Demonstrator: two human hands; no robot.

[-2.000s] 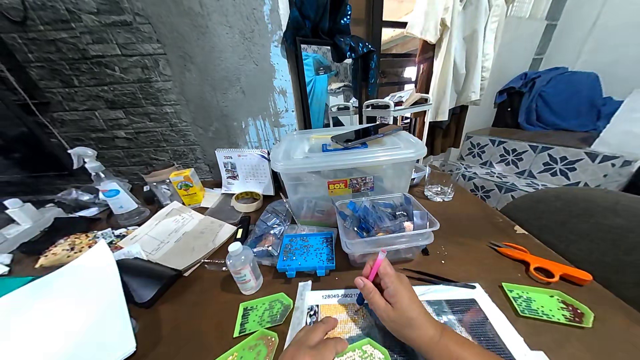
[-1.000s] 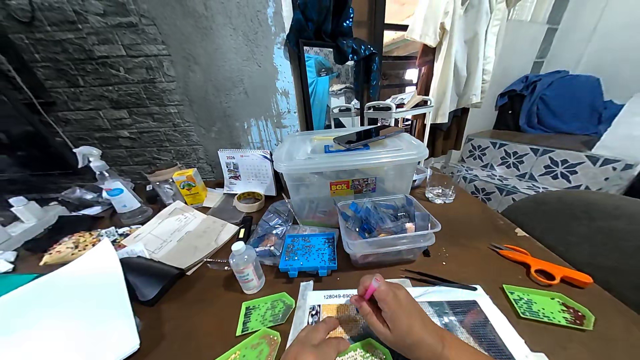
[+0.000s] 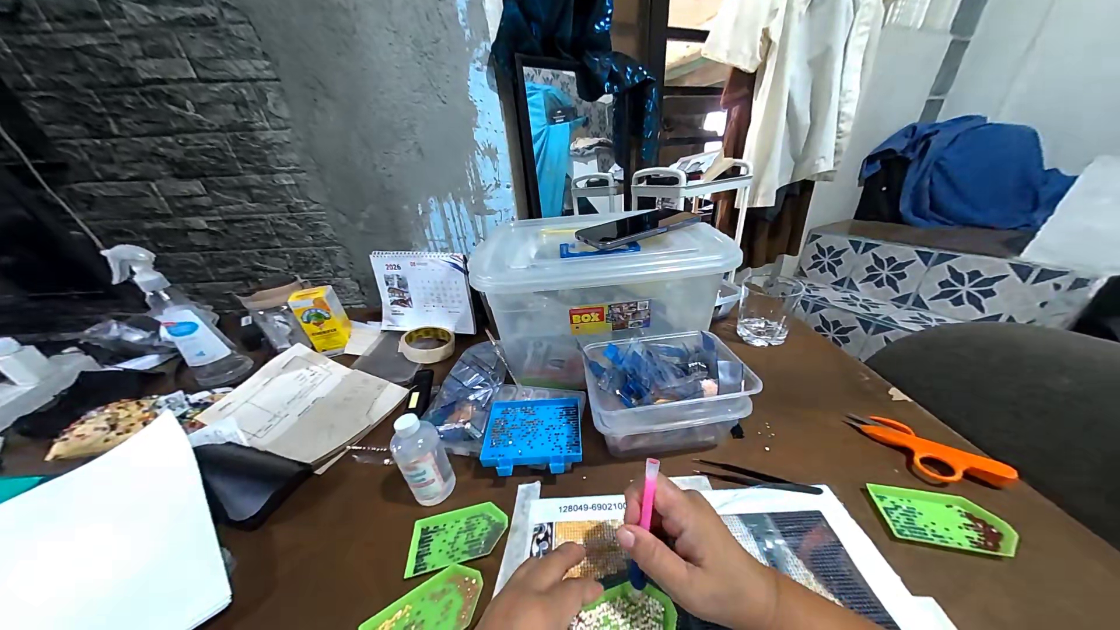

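In my right hand is a pink diamond-painting pen, held upright with its dark blue tip down at a green tray of pale beads. My left hand lies at the left edge of that tray; whether its fingers grip the rim is hard to see. Under both hands is a diamond-painting canvas with a white border and a partly beaded picture. Two more green trays, one with dark beads and one with yellowish and brown beads, lie left of the canvas.
Black tweezers lie at the canvas's top edge. Orange-handled scissors and another green tray are at right. Behind are a blue bead case, a small plastic bottle, a tub of blue packets and a drinking glass.
The pen has gone from tilted over the canvas a second ago to upright, its tip now down at the tray of pale beads.
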